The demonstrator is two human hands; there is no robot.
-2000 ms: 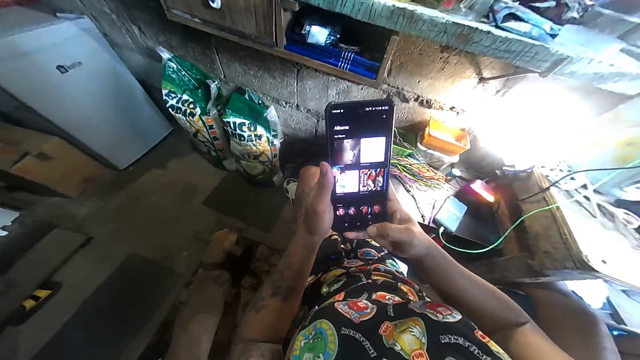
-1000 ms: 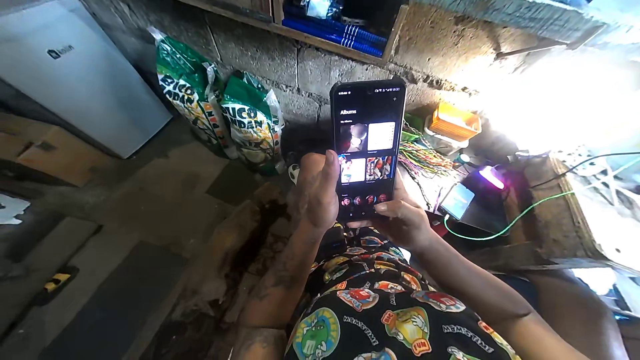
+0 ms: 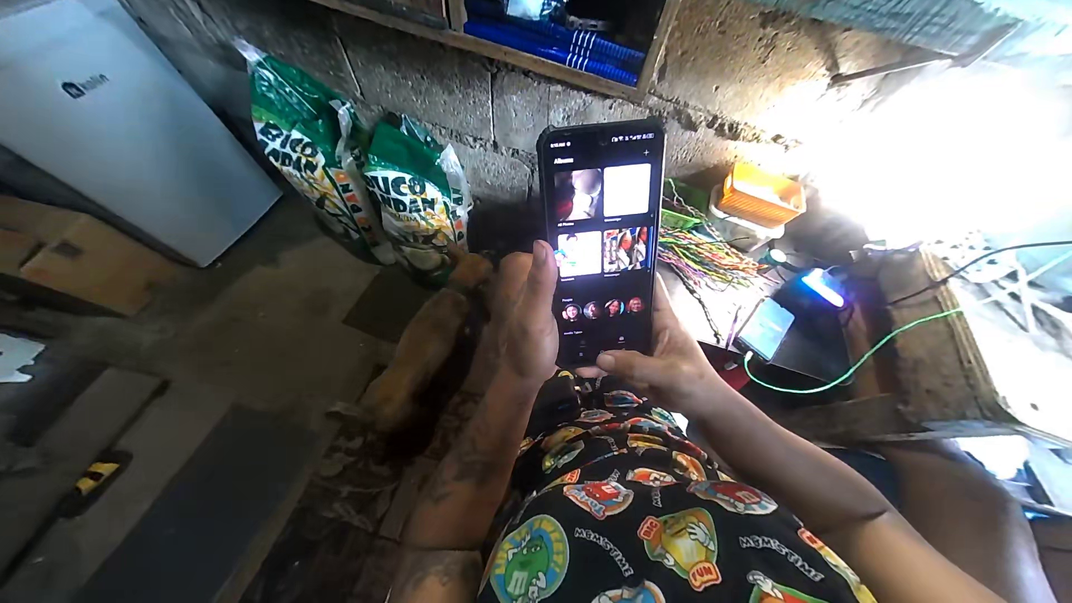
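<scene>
A smartphone in a dark case [image 3: 601, 243] is held upright in both hands above the lap, its screen lit with a grid of photo albums. My left hand [image 3: 529, 314] wraps the phone's left side, the thumb along the edge and the other fingers hidden behind it. On the lower right side, my right hand [image 3: 657, 360] supports the phone, its thumb at the bottom edge of the screen. Printed black cloth [image 3: 645, 502] covers the lap beneath.
Two green and white sacks [image 3: 410, 197] lean on the block wall, left of the phone. Rightward lie colourful cords [image 3: 712, 255], an orange basket [image 3: 760, 197], a second phone [image 3: 765, 328] on a green cable [image 3: 871, 356] and a glowing light [image 3: 822, 287]. A brown animal [image 3: 423, 352] is by the left forearm.
A brown animal is now plain on the floor beside the left forearm, near the sacks. Both hands keep hold of the phone, and the album screen stays on.
</scene>
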